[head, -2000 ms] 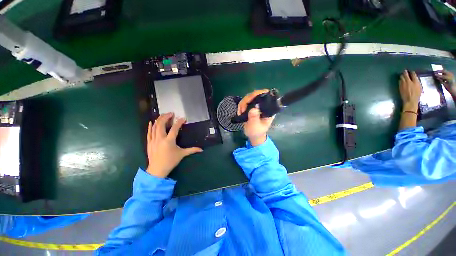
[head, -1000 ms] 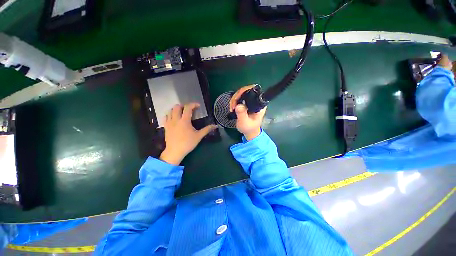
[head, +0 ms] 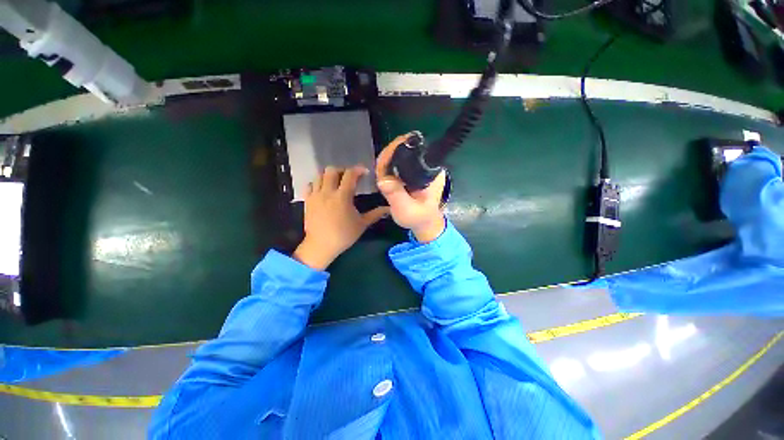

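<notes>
An open black tablet unit lies on the green bench, with a pale battery pack (head: 328, 142) in its middle and a circuit board (head: 316, 86) at its top end. My left hand (head: 333, 215) rests on the lower part of the unit, fingertips on the battery pack's lower edge, thumb near the screwdriver nose. My right hand (head: 413, 206) grips the black electric screwdriver (head: 414, 163), its nose pointing left over the unit's lower right part. The bit tip cannot be made out. The screw dish is almost wholly hidden behind my right hand.
A black inline adapter (head: 604, 221) with a white band lies at right. Another unit (head: 10, 228) is at far left. A pale metal rail (head: 481, 85) borders the conveyor, which carries more units. A white jointed arm (head: 77, 60) reaches in upper left. Another person's blue sleeve (head: 752, 202) is at right.
My right hand has moved the screwdriver left, from over the screw dish to the unit's lower right part. My left hand has shifted from the unit's lower left towards its middle.
</notes>
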